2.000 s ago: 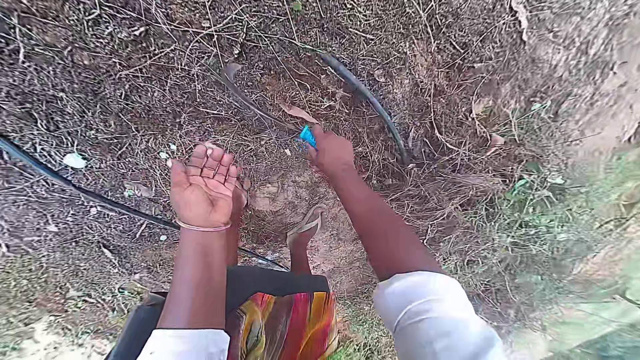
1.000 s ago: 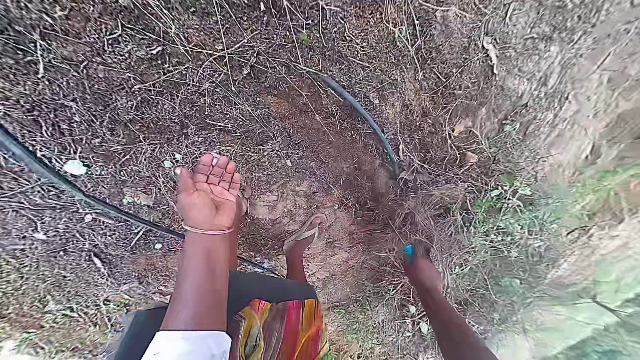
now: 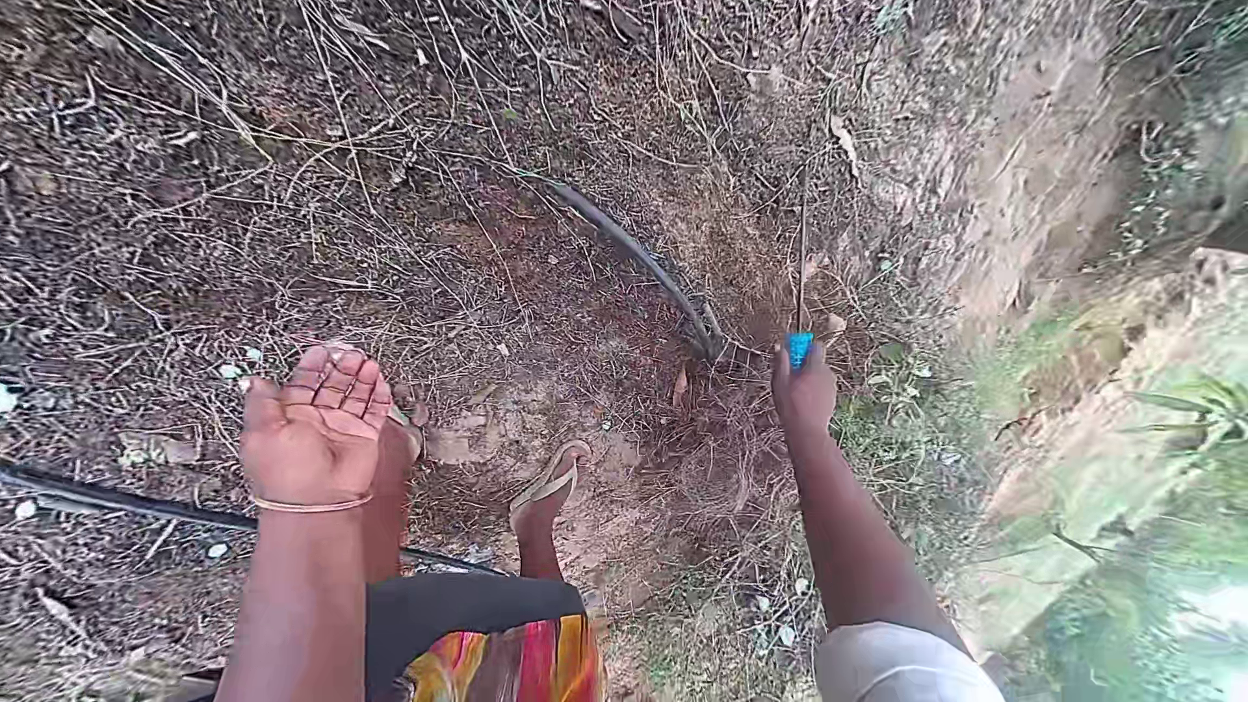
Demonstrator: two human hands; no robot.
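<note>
My left hand point(image 3: 317, 424) is held palm up at the left, its fingers slightly curled and nothing in it, with a thin band round the wrist. My right hand point(image 3: 805, 390) grips the blue handle point(image 3: 799, 349) of a tool with a long, thin blade point(image 3: 802, 244) that points away over the ground; its exact kind cannot be told. Left of this hand, a dark hose point(image 3: 634, 249) curves over the dry ground, one end among dry roots and stems point(image 3: 731, 448).
My sandalled foot point(image 3: 546, 492) stands on bare soil near the middle. Another dark hose stretch point(image 3: 127, 502) crosses the lower left. Dry twigs cover the ground. Green weeds point(image 3: 897, 429) grow at the right, beside an earthen slope point(image 3: 1043, 195).
My right hand has swung with the blue-handled tool from near the curved hose down to the right, then back up beside the hose's end. My left hand stays palm up.
</note>
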